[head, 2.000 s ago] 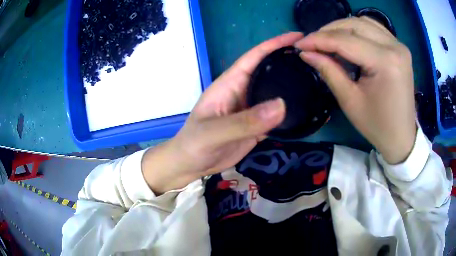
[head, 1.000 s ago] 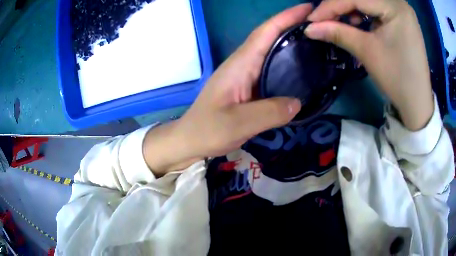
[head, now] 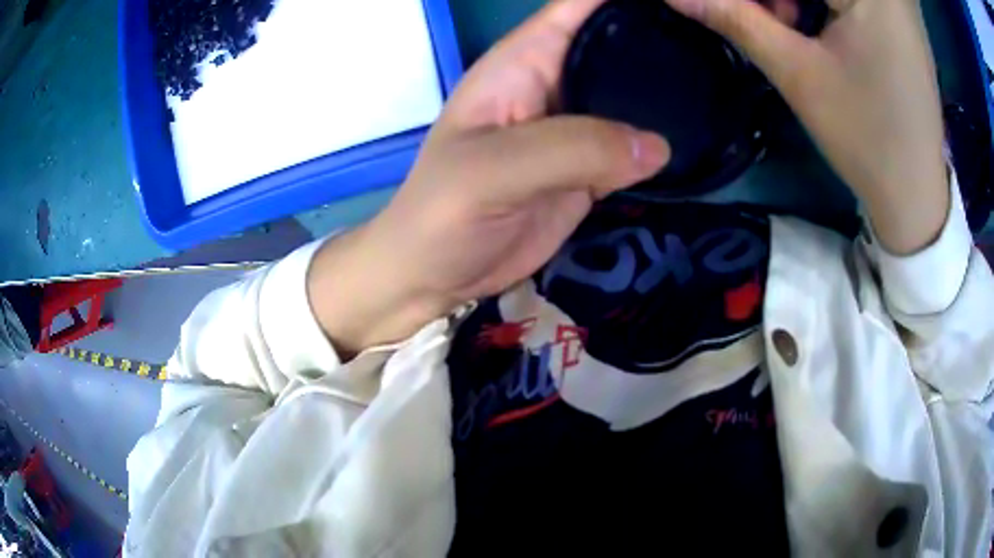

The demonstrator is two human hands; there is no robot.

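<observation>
A round black case (head: 670,93) is held up above the front edge of the green bench. My left hand (head: 501,174) grips it from the left, with the thumb on its flat face and the fingers around and behind the rim. My right hand (head: 839,98) is at the case's upper right rim, fingertips close together and cut off by the top edge of the picture. Whether a small part is between the right fingertips cannot be seen.
A blue-rimmed tray (head: 294,185) with a white bottom stands at the left, with a heap of tiny black pieces (head: 207,38) at its back. Another blue tray edge (head: 978,49) shows at the far right. Red objects and yellow-black tape lie on the floor beyond the bench.
The case and my left hand sit higher in the picture. My right hand has also shifted up, partly out of view. The left tray appears higher too, as the view has tilted down.
</observation>
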